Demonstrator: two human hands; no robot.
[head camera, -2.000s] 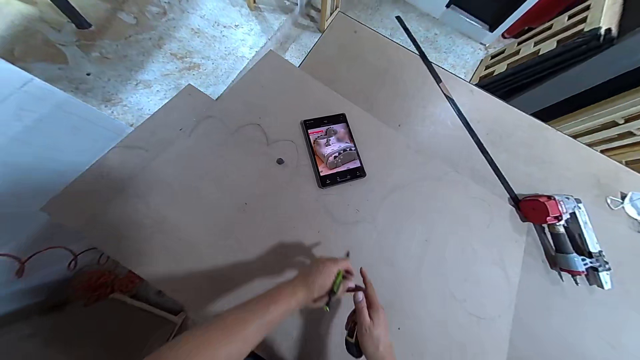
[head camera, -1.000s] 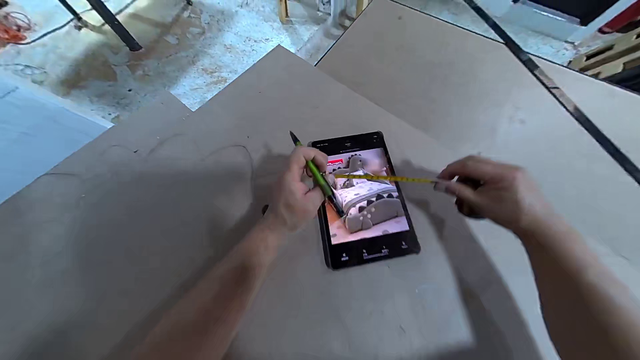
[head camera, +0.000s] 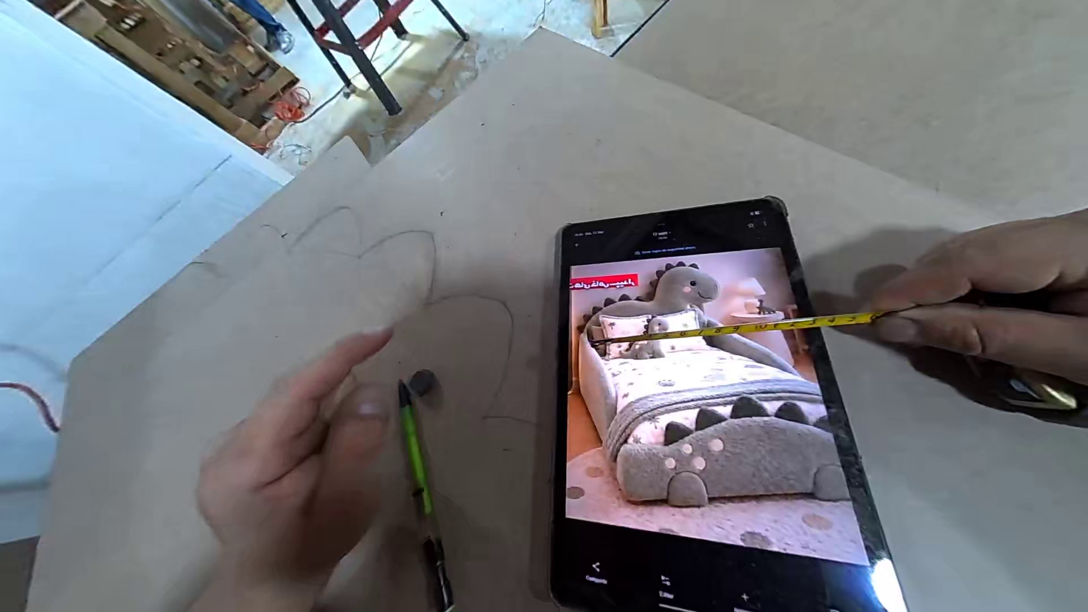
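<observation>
A tablet lies on a large tan board, its screen showing a grey dinosaur-shaped bed. My right hand pinches a yellow tape measure blade, which stretches across the picture of the bed; the tape's case is partly hidden below the hand. My left hand is over the board left of the tablet, index finger and thumb apart, nothing seen in it. Just right of it is a green and black pencil or pen, with its tip beside a small dark round piece.
Curved pencil lines mark the board at left and centre. A pale blue-white panel stands at the left. Beyond the board are a ladder with red parts, orange cord, a wooden pallet and a person's foot.
My left hand has let go of the green pencil or pen and moved left off the tablet. The tape blade still crosses the screen from my right hand. The view has moved closer to the tablet.
</observation>
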